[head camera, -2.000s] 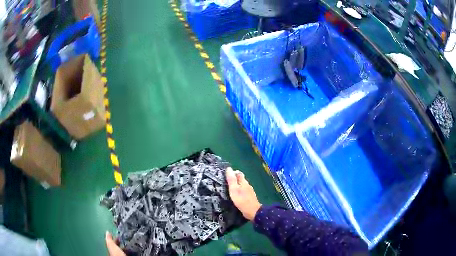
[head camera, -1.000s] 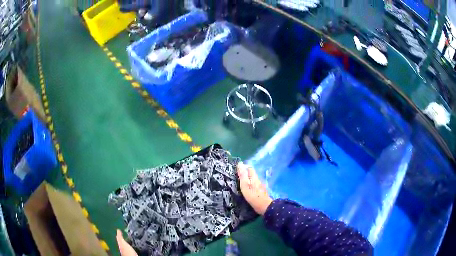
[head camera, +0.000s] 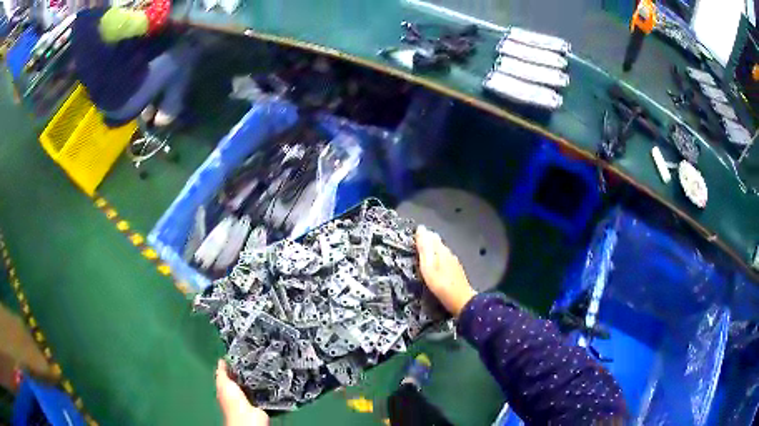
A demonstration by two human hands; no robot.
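Note:
A shallow black parts tray [head camera: 426,323] is heaped with loose grey flat brackets [head camera: 320,291] with holes. It is held in the air, a little tilted, in front of me. My right hand [head camera: 441,270] grips its right side, with the thumb near the top edge. My left hand [head camera: 237,399] holds the lower left corner and is partly cut off by the bottom edge. The brackets hide most of the tray.
A lined blue crate [head camera: 179,218] with corded units stands ahead. A stool [head camera: 466,237] is behind the tray, and lined crates [head camera: 641,341] are at right. The green bench [head camera: 333,25] bears white oblong boxes [head camera: 528,68]. A person sits near a yellow crate [head camera: 79,146].
The view has turned right and moved forward with the tray. The stool and filled crate are now close behind the tray, and the bench and seated person have come into view. Both hands keep their hold.

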